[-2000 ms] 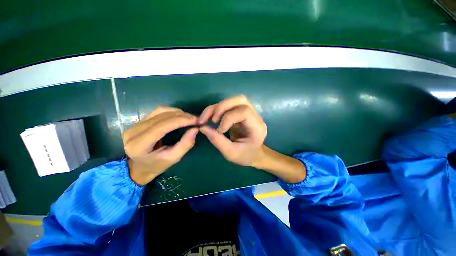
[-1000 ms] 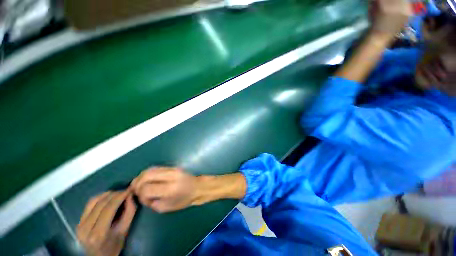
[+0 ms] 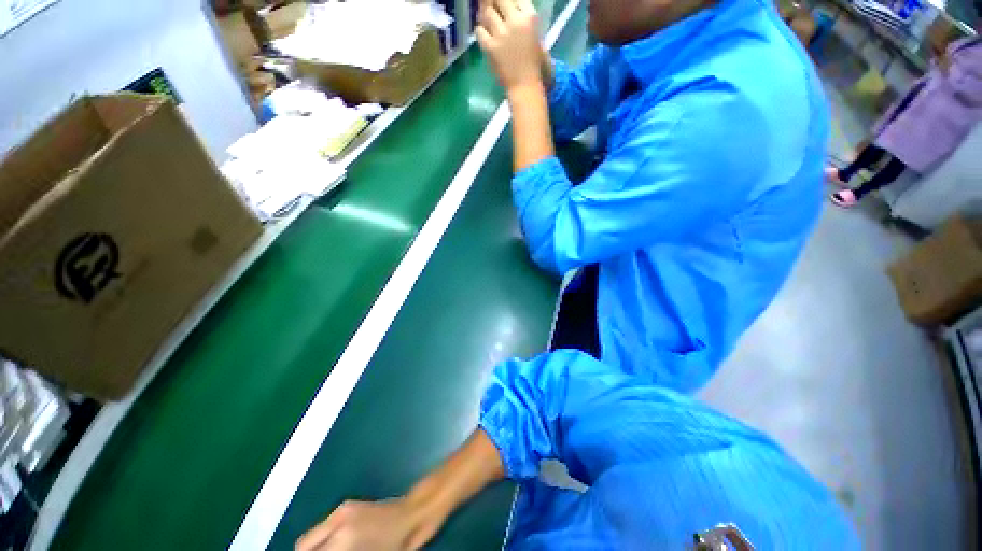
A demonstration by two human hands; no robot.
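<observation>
My right hand [image 3: 361, 527] is low in the view, over the dark green worktop [image 3: 458, 334], with its fingers cut off by the bottom edge. Its sleeve is blue with a gathered cuff. Whether it holds anything cannot be seen. My left hand is out of the picture. A long white strip [image 3: 361, 371] runs beside the worktop and parts it from the brighter green belt [image 3: 258, 323].
A person in a blue smock [image 3: 689, 183] sits just to the right, hands raised. Across the belt stand an open brown carton [image 3: 151, 248], white papers [image 3: 285, 151] and another carton [image 3: 393, 81]. A person in pink [image 3: 931, 102] and a brown box [image 3: 942, 269] are far right.
The view has swung to the right and up. My left hand has left the picture, and my right hand has dropped to the bottom edge. The neighbour and far cartons now show.
</observation>
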